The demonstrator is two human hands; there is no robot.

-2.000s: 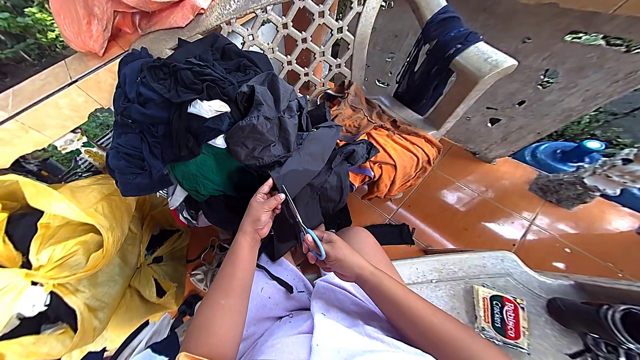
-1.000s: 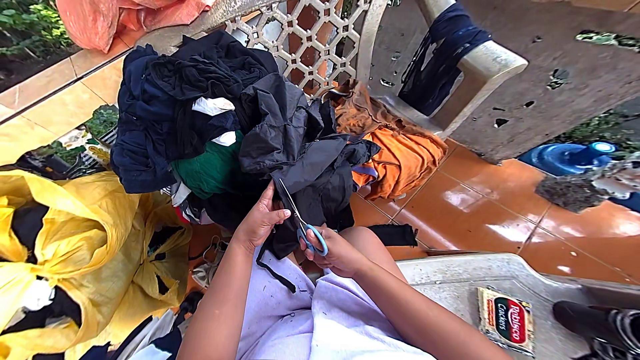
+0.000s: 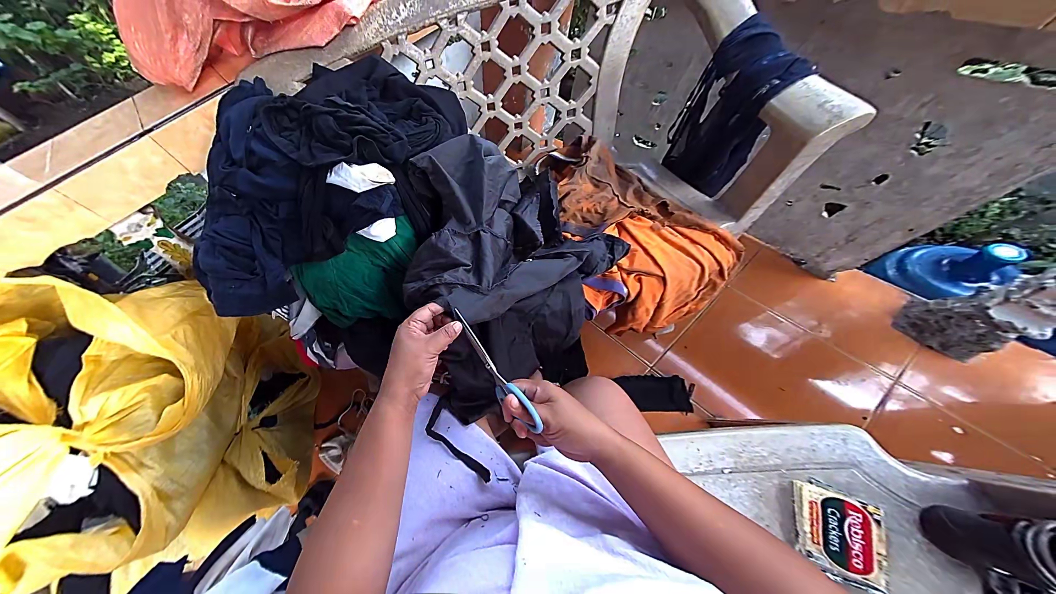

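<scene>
My left hand (image 3: 422, 351) pinches the edge of a black cloth (image 3: 503, 272) between thumb and fingers. Blue-handled scissors (image 3: 487, 355) are in my right hand (image 3: 553, 417), with fingers through the loops. Their blades point up and left, the tips at the cloth beside my left fingertips. A narrow black strip (image 3: 458, 450) hangs from the cloth over my lap. The black cloth lies against a heap of dark garments (image 3: 330, 132), with a green cloth (image 3: 363, 268) at its lower side. Orange cloth (image 3: 664, 268) lies to the right of it.
Yellow sacks (image 3: 157, 379) holding cloth stand at left. A plastic chair (image 3: 817, 107) with dark cloth over its arm is behind. At lower right, a pack of crackers (image 3: 841, 532) lies on a pale plastic seat (image 3: 742, 470). A blue water jug (image 3: 949, 268) is at far right.
The scissors and my right hand stay close to my left hand at the cloth. The black strip hangs over my lap in all the frames.
</scene>
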